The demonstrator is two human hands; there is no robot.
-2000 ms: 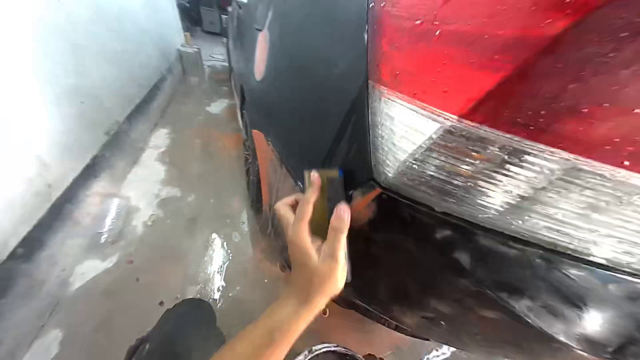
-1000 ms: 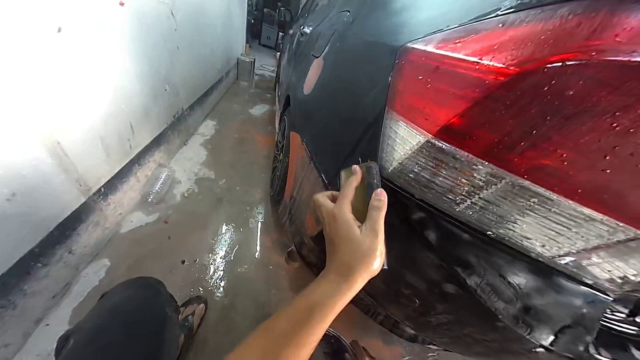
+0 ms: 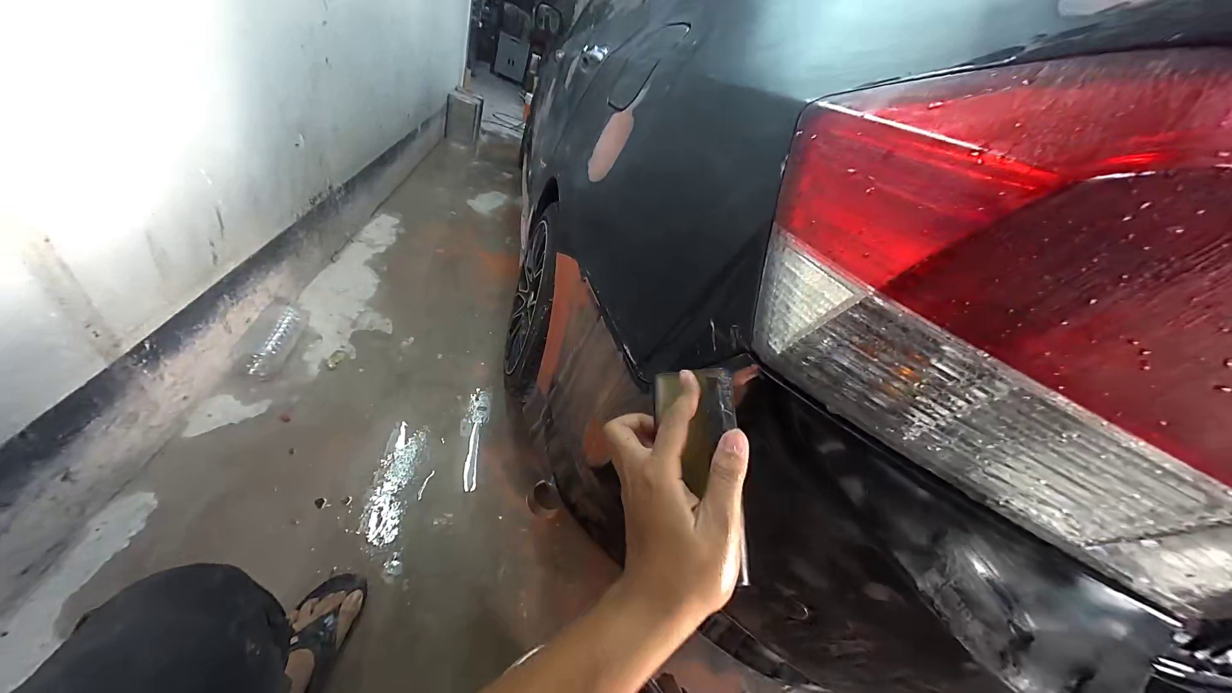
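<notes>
My left hand (image 3: 679, 520) grips a flat, rectangular olive-brown block (image 3: 701, 419), which looks like a sanding block. Fingers lie over its face and left side, with the thumb at its right edge. The block is against the wet black rear bumper (image 3: 828, 539) of a dark car, just below the seam with the rear quarter panel (image 3: 674, 231). Up and to the right is the red and clear tail light (image 3: 962, 260), dotted with water drops. Bare orange-brown patches show on the bumper side. The block's contact face is hidden. My right hand is out of view.
A white wall (image 3: 241, 115) runs along the left, with a clear plastic bottle (image 3: 276, 339) lying at its foot. The concrete floor (image 3: 433, 337) is wet. My knee (image 3: 173, 626) and sandalled foot (image 3: 327, 616) are at lower left. A wheel (image 3: 531, 298) stands beyond the bumper.
The view has shifted, bringing my sandalled foot and more of the wall into sight. My left hand still holds the block near the same bumper corner.
</notes>
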